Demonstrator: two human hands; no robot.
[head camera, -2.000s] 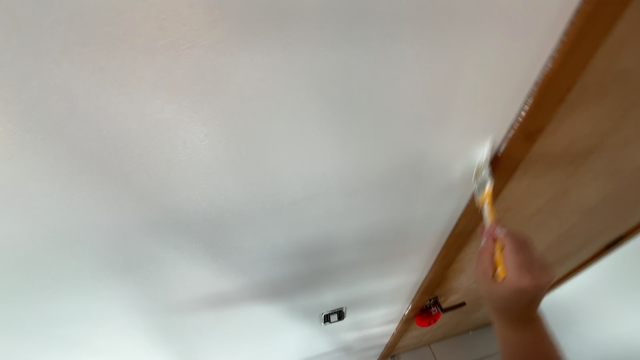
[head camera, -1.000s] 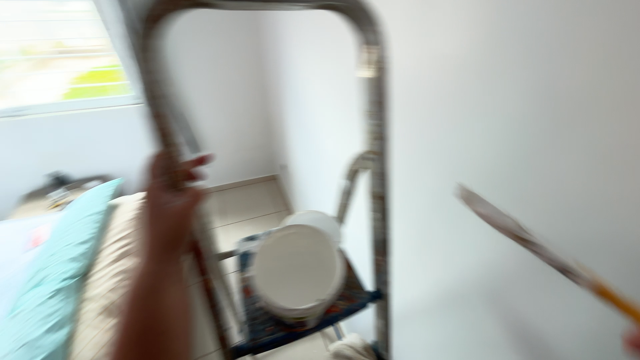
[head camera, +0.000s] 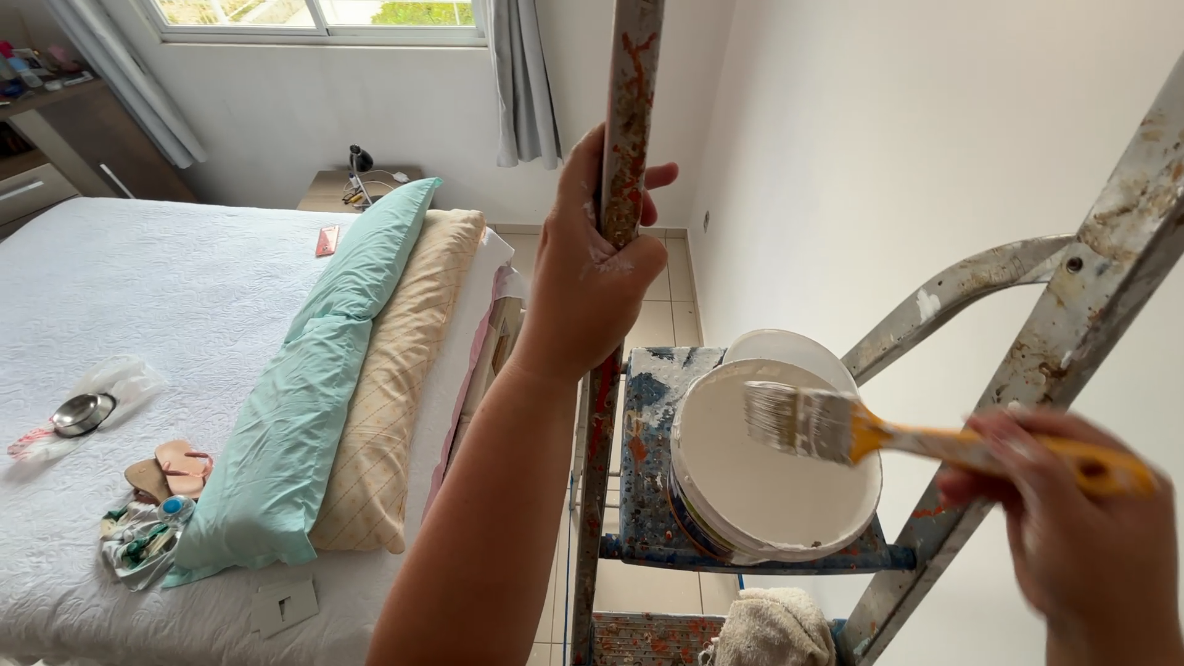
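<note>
My left hand (head camera: 597, 254) grips the paint-spattered metal side rail (head camera: 632, 120) of a stepladder. In my right hand (head camera: 1078, 504) is a paintbrush (head camera: 823, 423) by its yellow handle; its whitened bristles are over the open paint bucket (head camera: 777, 462). Whether they touch the paint I cannot tell. The bucket holds white paint and stands on the ladder's spattered blue platform (head camera: 647, 444), with a translucent white lid (head camera: 795, 347) behind it. A cream cloth (head camera: 777, 629) lies on a lower step.
To the left is a bed (head camera: 185, 268) with a turquoise pillow (head camera: 305, 388), a patterned cream pillow (head camera: 398, 379), sandals (head camera: 176, 470) and a metal bowl (head camera: 83, 413). Beyond it stands a nightstand (head camera: 324, 190). A white wall (head camera: 879, 139) runs along the right, close to the ladder.
The view has swung from the wall and wood trim down to the ladder. The brush, earlier against the trim's edge, then beside the wall, has moved over the bucket. My left hand has stayed on the rail since one second ago.
</note>
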